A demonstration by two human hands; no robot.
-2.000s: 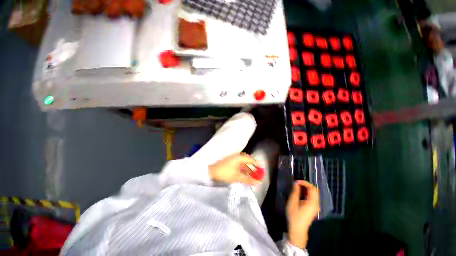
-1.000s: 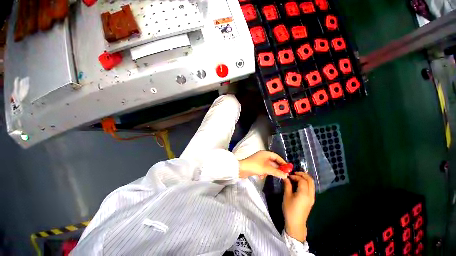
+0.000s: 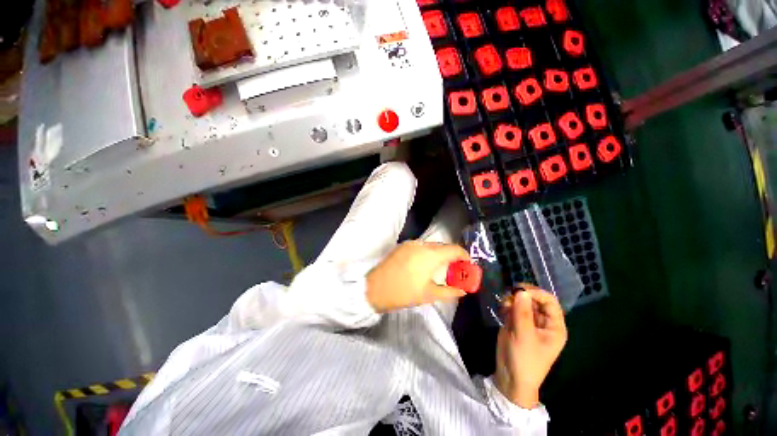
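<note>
My left hand (image 3: pixel 411 277) holds a red housing (image 3: pixel 465 277) in its fingertips above my lap, with a face of the housing turned up. My right hand (image 3: pixel 535 328) is just right of it, not touching the housing. Its thumb and fingers pinch a small dark piece (image 3: pixel 519 291), too small to make out clearly. The insert tray (image 3: pixel 583 243) with rows of black discs lies beyond my right hand, partly covered by clear plastic film (image 3: pixel 554 260).
A black tray (image 3: pixel 552 192) of red housings lies ahead right, another (image 3: pixel 652 375) at the lower right. The white machine (image 3: pixel 247 140) stands ahead left, with a fixture block (image 3: pixel 222 41), a loose red housing (image 3: pixel 201 100) and a red stop button (image 3: pixel 388 120).
My hands met at the housing one second ago and are now apart. My right hand has moved right and slightly down. The housing now shows more of its face.
</note>
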